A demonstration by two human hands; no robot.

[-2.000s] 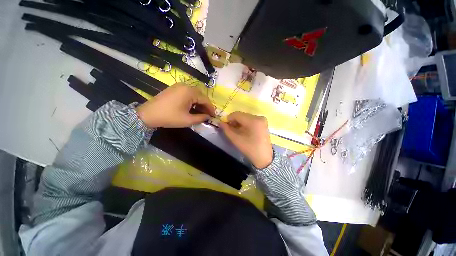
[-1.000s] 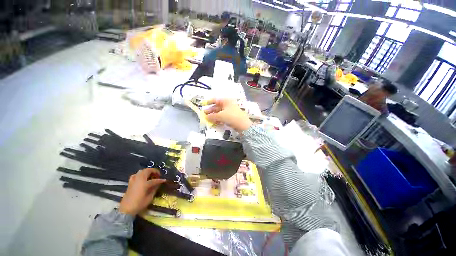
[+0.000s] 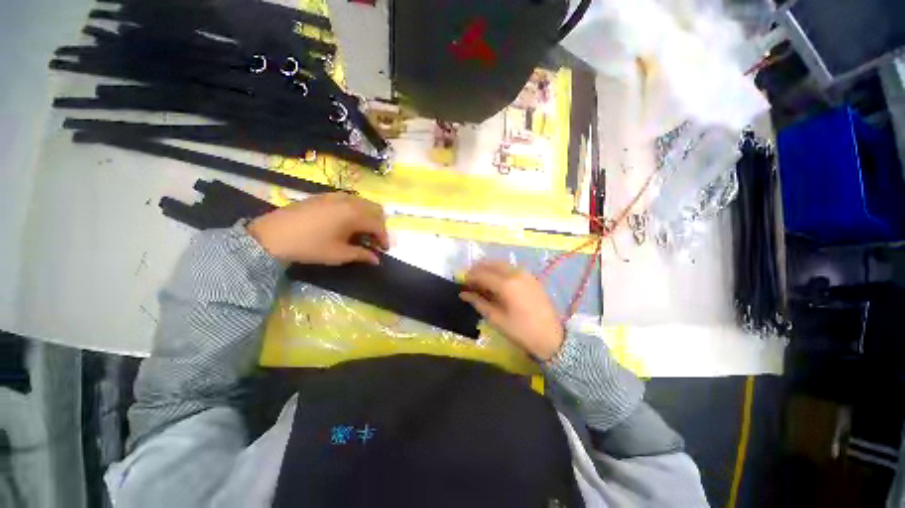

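Note:
A pile of black webbing straps (image 3: 407, 290) lies on clear plastic directly in front of me. My left hand (image 3: 332, 230) is at the pile's left part, thumb and fingers pinched at its upper edge around something small and dark, probably a strap end. My right hand (image 3: 511, 303) is at the pile's right end, fingertips bent onto the straps; whether it grips one is hard to tell. Straps with silver rings (image 3: 228, 124) are fanned out at the upper left. The sewing machine's dark head (image 3: 476, 55) with a red logo stands above the feed plate (image 3: 486, 149).
A clear bag of metal hardware (image 3: 695, 174) and red-orange cord (image 3: 605, 238) lie to the right. A long black bundle (image 3: 759, 238) is at the far right, beside a blue bin (image 3: 836, 174). Yellow tape (image 3: 397, 198) edges the plate.
The view has dropped from the room back to the table. My right hand has come down from the machine's top to the strap pile. My left hand has moved from the ringed straps to the pile.

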